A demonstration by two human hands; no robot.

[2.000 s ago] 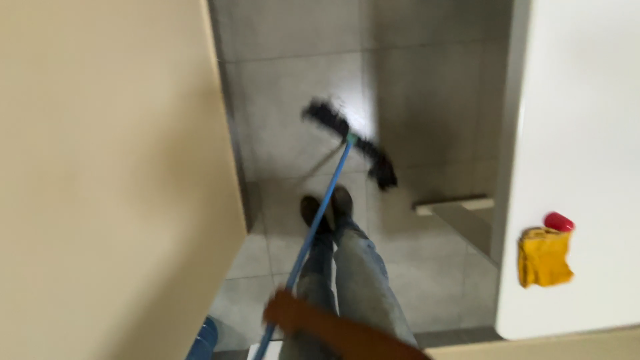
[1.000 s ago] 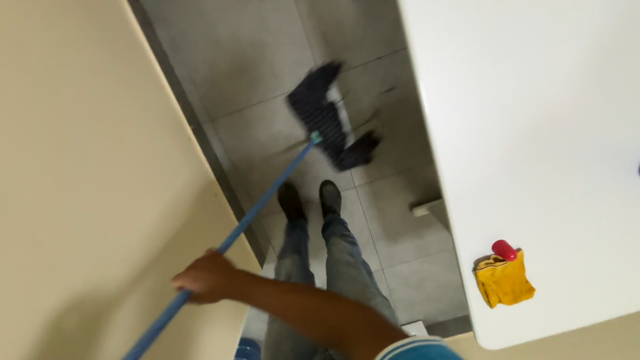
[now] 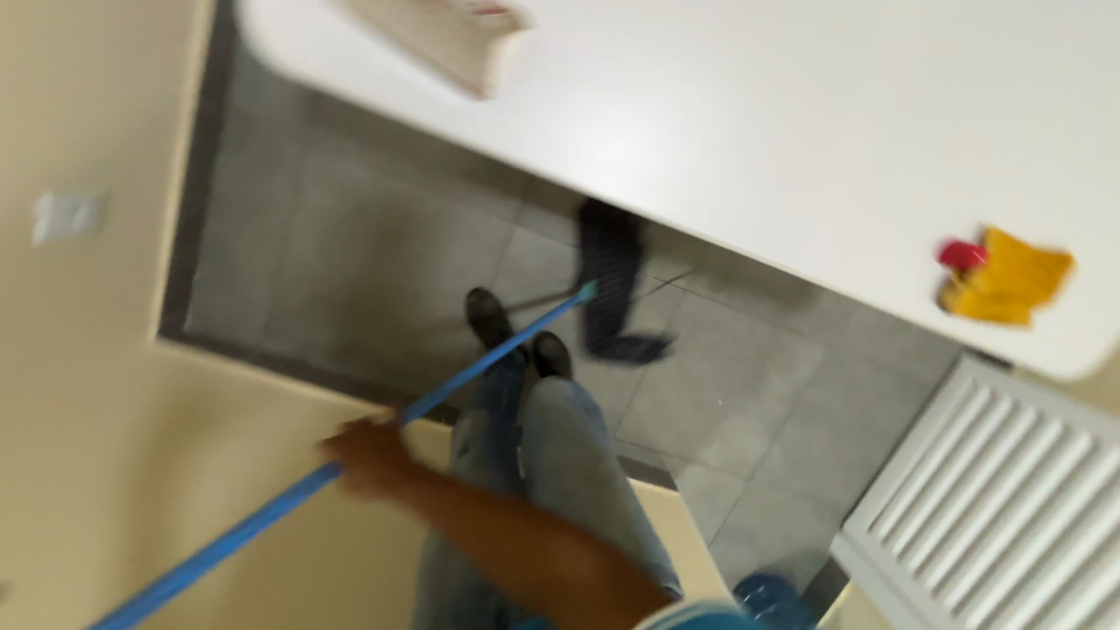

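My right hand (image 3: pixel 372 455) is closed around the blue pole (image 3: pixel 494 354) of a floor mop, its forearm crossing in front of my legs from the lower right. The pole slants from the bottom left up to a green joint on the dark mop head (image 3: pixel 610 271). That head, which looks like striped cloth, lies on the grey tiled floor in front of my shoes, its far end partly hidden by the white table. My left hand is out of view.
A white table (image 3: pixel 744 175) spans the top, bearing yellow gloves or cloth (image 3: pixel 1011 278), a red object (image 3: pixel 962 255) and a pale box-like object (image 3: pixel 446 39). Beige walls (image 3: pixel 96 350) stand left and below. A louvred panel (image 3: pixel 1006 499) and a blue container (image 3: pixel 774 599) are at lower right.
The view has turned strongly, bringing the louvred panel and box-like object into sight. The mop head now reaches the table's edge. My right hand keeps hold of the pole.
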